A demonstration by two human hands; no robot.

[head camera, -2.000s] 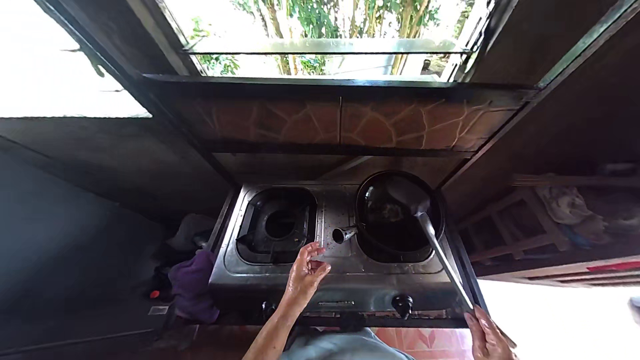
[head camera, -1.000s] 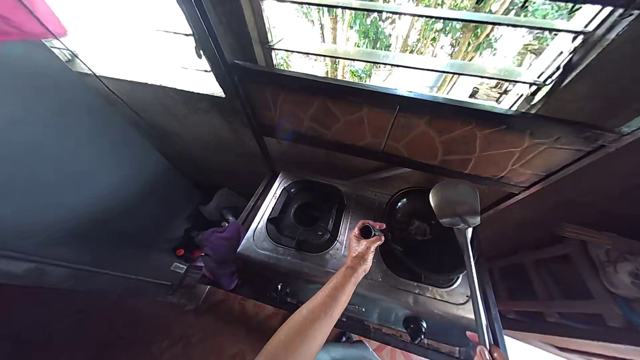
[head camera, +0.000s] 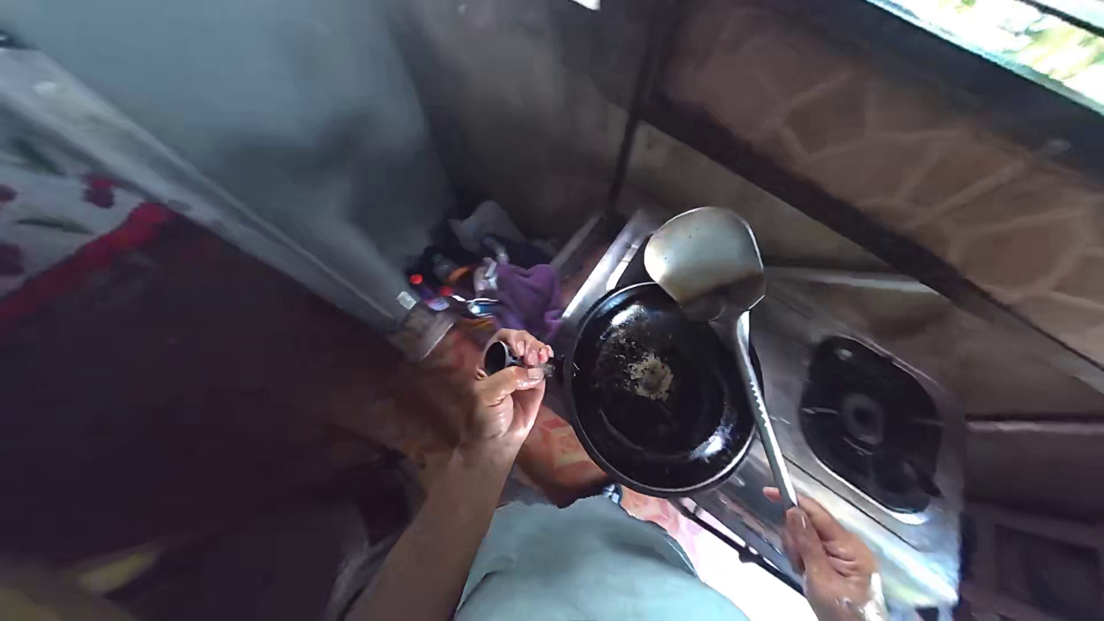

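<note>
My left hand [head camera: 513,384] grips the short handle of a dark frying pan [head camera: 664,431], whose round hollow end shows beside my fingers. The pan is tilted toward me over the left part of the steel gas stove [head camera: 923,535], with a pale brownish patch on its black inside. My right hand [head camera: 828,548] is closed on the long handle of a metal wok spatula [head camera: 707,259]; its broad blade is raised above the far rim of the pan.
The right burner [head camera: 867,418] of the stove is uncovered. A purple cloth [head camera: 528,297] and small mixed items lie beyond the pan, near a grey-blue panel [head camera: 302,103]. A tiled wall [head camera: 914,147] runs behind the stove, below a window.
The pan, on the right burner earlier, has been lifted and moved left with my left hand on its handle. The spatula is still in my right hand. The view has turned left.
</note>
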